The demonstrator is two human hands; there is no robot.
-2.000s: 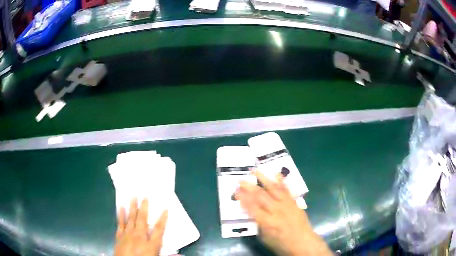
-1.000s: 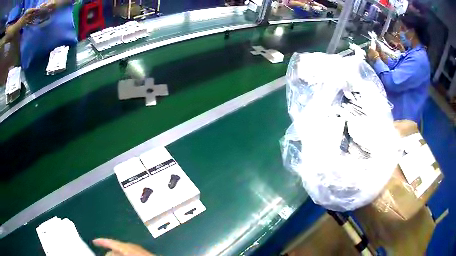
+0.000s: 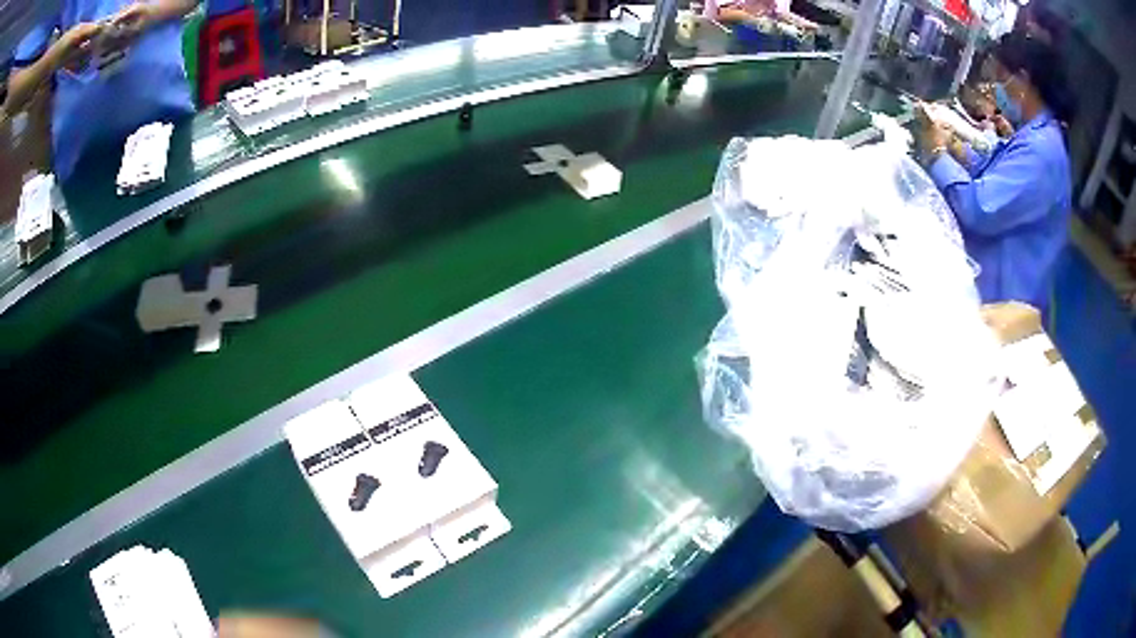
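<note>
Two columns of white printed retail boxes point(image 3: 396, 480) lie side by side on the green side worktable point(image 3: 567, 411), each with a black label bar, a small black product picture and a hang-tab end. A pile of plain white flat cartons point(image 3: 147, 592) lies at the lower left, cut off by the bottom edge. A blurred sliver of a hand point(image 3: 268, 626) shows at the bottom edge beside that pile; its fingers cannot be made out, nor which hand it is for certain.
White cross-shaped inserts point(image 3: 175, 305) lie on the conveyor belt point(image 3: 374, 256) beyond the metal edge strip point(image 3: 498, 312). A large clear poly bag point(image 3: 822, 349) stands at right above a brown carton point(image 3: 997, 499). Workers in blue point(image 3: 1022, 187) are at far right and upper left.
The view has swung right since the earliest frame. Since then the two box columns have been lined up side by side. The hand has dropped lower, and inserts have moved left along the belt.
</note>
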